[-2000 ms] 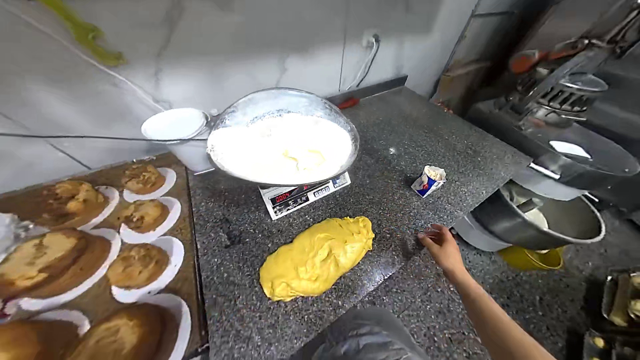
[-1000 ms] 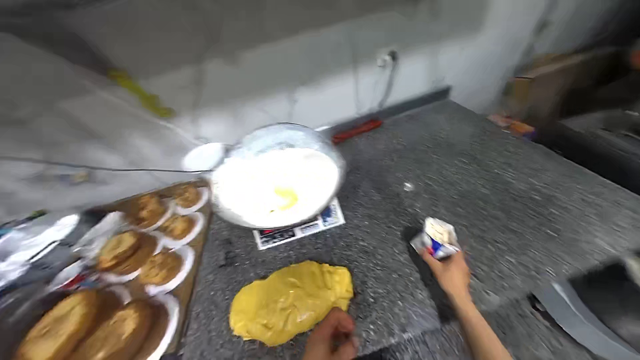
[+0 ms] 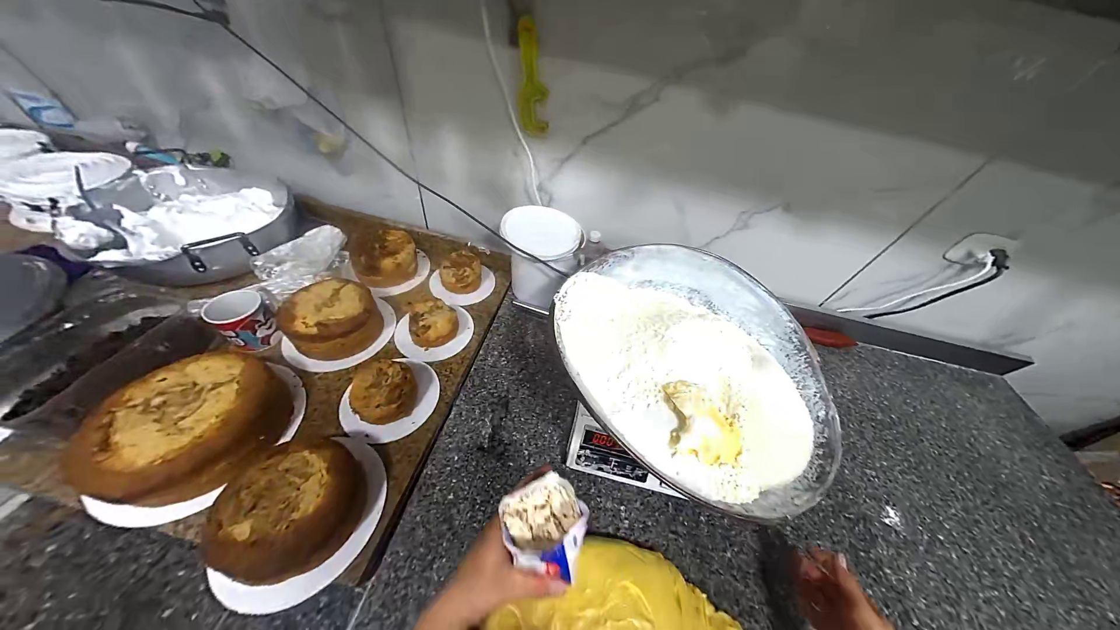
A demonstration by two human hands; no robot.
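Observation:
My left hand [image 3: 494, 573] grips a small opened foil packet [image 3: 553, 560] with a beige, crumbly block [image 3: 540, 512] showing at its top. The packet is above the near left side of a smooth yellow dough mass [image 3: 612, 591], partly cut off by the view's lower edge. To the right of the dough, my right hand [image 3: 836, 591] is low over the counter, slightly blurred, with nothing seen in it. Beyond both hands, a wide clear bowl [image 3: 827, 437] of white flour [image 3: 647, 341] with a yellow, egg-like patch sits on a digital scale [image 3: 604, 455].
Left of the hands lies a board [image 3: 411, 472] of round cakes [image 3: 175, 420] on white discs, with a mug [image 3: 238, 317]. A metal pan [image 3: 254, 236] of white cream is farther back. A white tub [image 3: 541, 254] stands by the wall, near a red-handled object [image 3: 829, 338].
The packet has passed from my right hand to my left. Earlier it stood on the counter at the right. My left hand was at the dough one second ago. The view has swung left.

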